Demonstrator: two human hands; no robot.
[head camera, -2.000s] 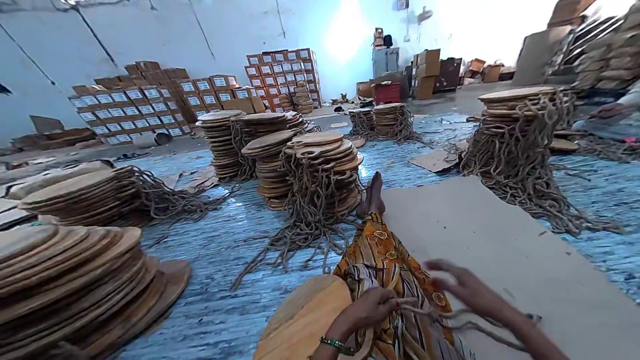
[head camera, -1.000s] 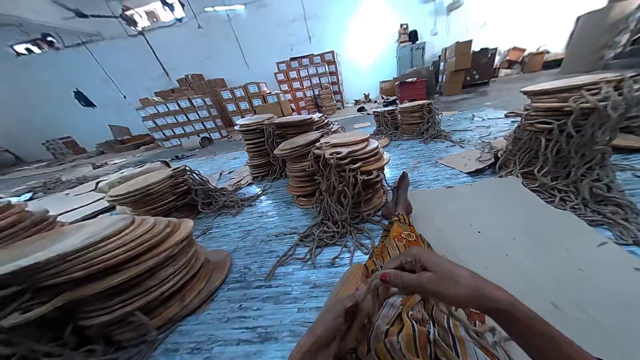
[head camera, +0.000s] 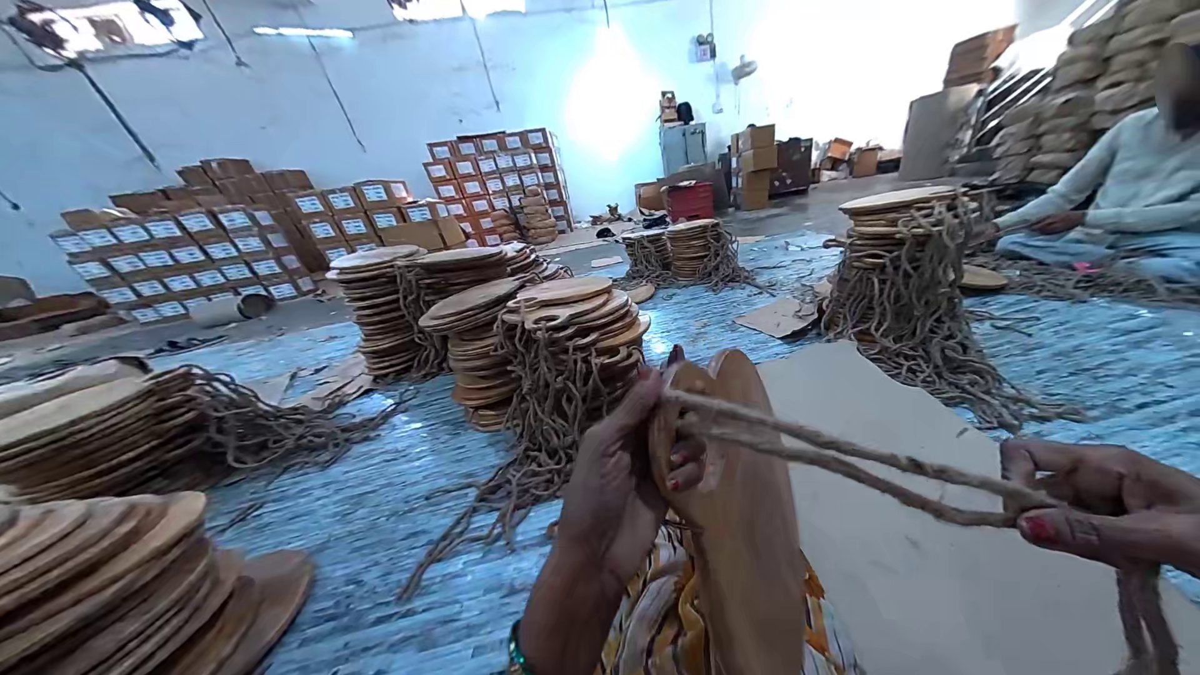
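Upright over my lap is a wooden board (head camera: 741, 525), seen nearly edge-on, its rounded end at the top. My left hand (head camera: 623, 469) grips it near that end, with fingertips showing through an opening. A doubled jute rope (head camera: 862, 464) stretches from the board's end to the right. My right hand (head camera: 1097, 506) pinches the rope between thumb and fingers, and its tail hangs below that hand. Just beyond the board stands a stack of round wooden boards (head camera: 572, 300) with jute ropes hanging from it.
More board stacks stand at left (head camera: 94, 422), lower left (head camera: 112, 581) and right (head camera: 900, 253), several with trailing ropes. A grey sheet (head camera: 891, 562) lies on the blue floor at right. A person (head camera: 1116, 187) sits at far right. Cartons (head camera: 178, 253) line the wall.
The board now stands raised in my left hand. My right hand has moved right, away from my left, with the rope drawn out between them. The view has turned somewhat.
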